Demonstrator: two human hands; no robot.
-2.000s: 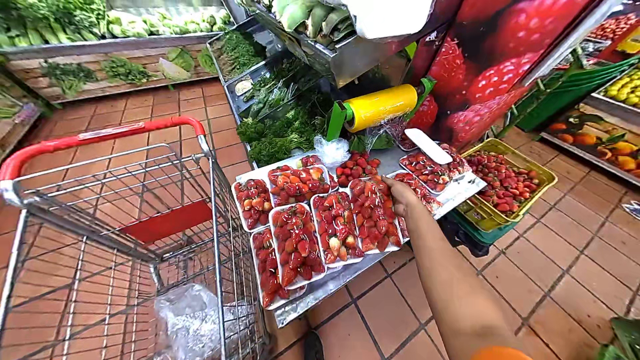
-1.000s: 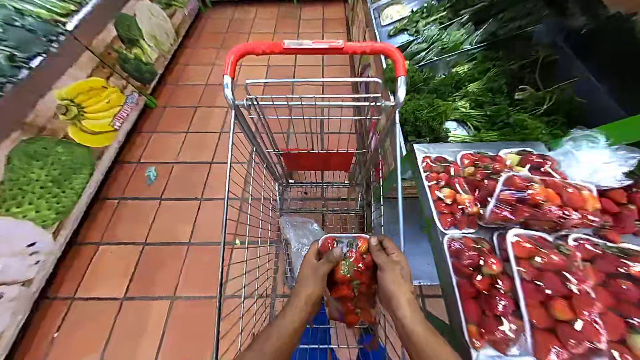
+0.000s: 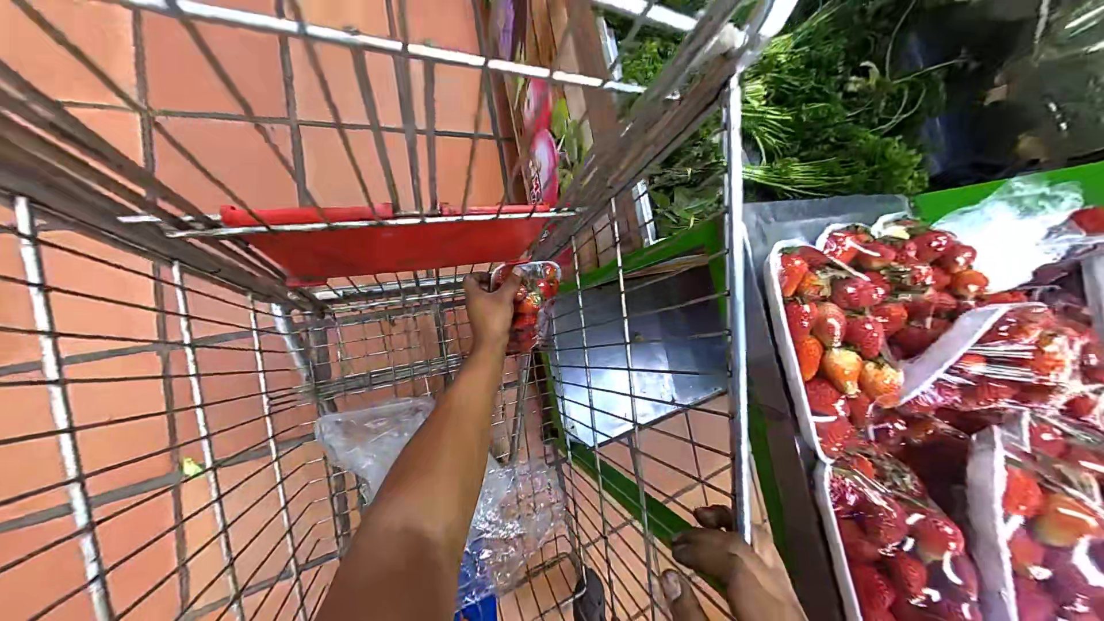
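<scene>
Deep inside the wire shopping cart (image 3: 735, 285), my left hand (image 3: 492, 306) grips a plastic-wrapped tray of strawberries (image 3: 533, 309) by its left edge. The tray is near the cart's far end, below the red panel (image 3: 405, 248). At the lower right, my right hand (image 3: 733, 565) is against the outer side of the cart's wire wall, fingers apart, with no tray in it. A clear plastic bag (image 3: 517, 509) lies in the cart, partly hidden behind my left forearm.
Several wrapped strawberry trays (image 3: 854, 319) are stacked on a stand right of the cart. Bunches of leafy greens (image 3: 802, 129) lie behind them. A green-edged metal shelf (image 3: 642, 354) shows through the cart's side wires. Reddish floor tiles (image 3: 216, 52) surround the cart on the left.
Both hands held the strawberry tray a second ago; now only my left hand has it, lower inside the cart. My right hand has let go and moved right. The view has come closer to the cart.
</scene>
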